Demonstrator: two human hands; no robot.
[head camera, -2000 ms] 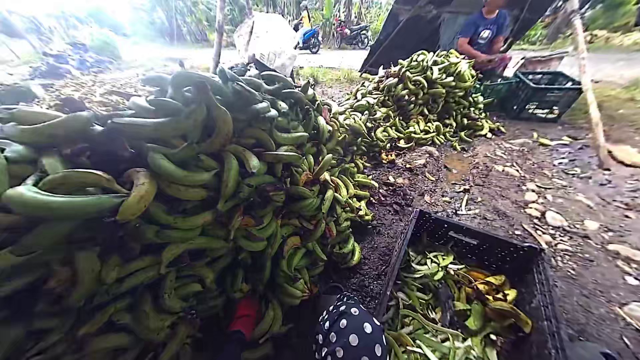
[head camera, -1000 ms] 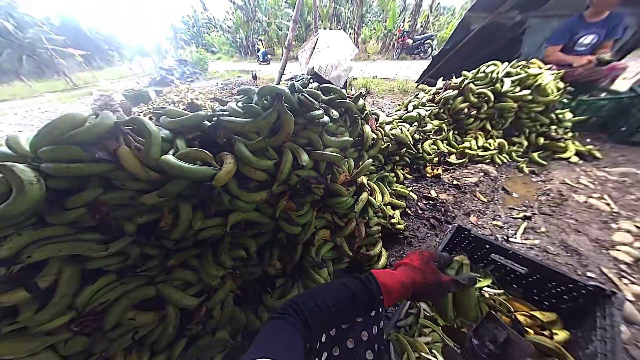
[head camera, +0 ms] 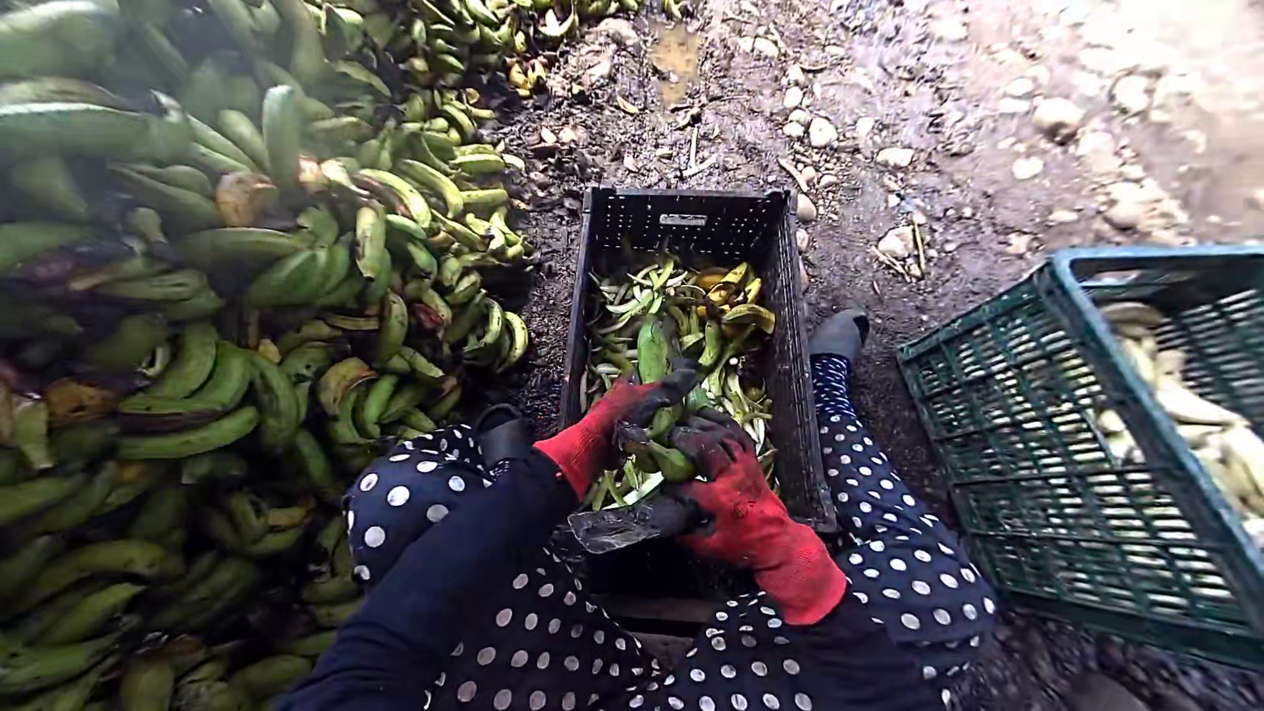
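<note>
Both hands wear red gloves with dark palms and meet over a black plastic crate [head camera: 817, 425] between the knees. My left hand [head camera: 622, 420] is closed on a bunch of green plantains [head camera: 654, 351], gripping it from the left. At the bunch's lower right, my right hand [head camera: 746, 494] holds a knife [head camera: 632, 523] whose wide, dark, wet blade points left below the fruit. The fingers partly hide the bunch, and the knife's handle is hidden in the glove. Green peel strips [head camera: 632, 296] and some yellow peels [head camera: 736, 296] lie inside the crate.
A large heap of green plantains [head camera: 197, 385] rises along the left side. To the right stands a tilted green plastic crate [head camera: 1066, 434] holding peeled plantains [head camera: 1205, 415]. Muddy ground with stones [head camera: 820, 131] and a puddle [head camera: 676, 61] lies beyond the black crate.
The view has turned down and to the right. One gloved hand held green fruit over the black crate a second ago; now both hands are at a bunch there, and the green crate with peeled fruit shows.
</note>
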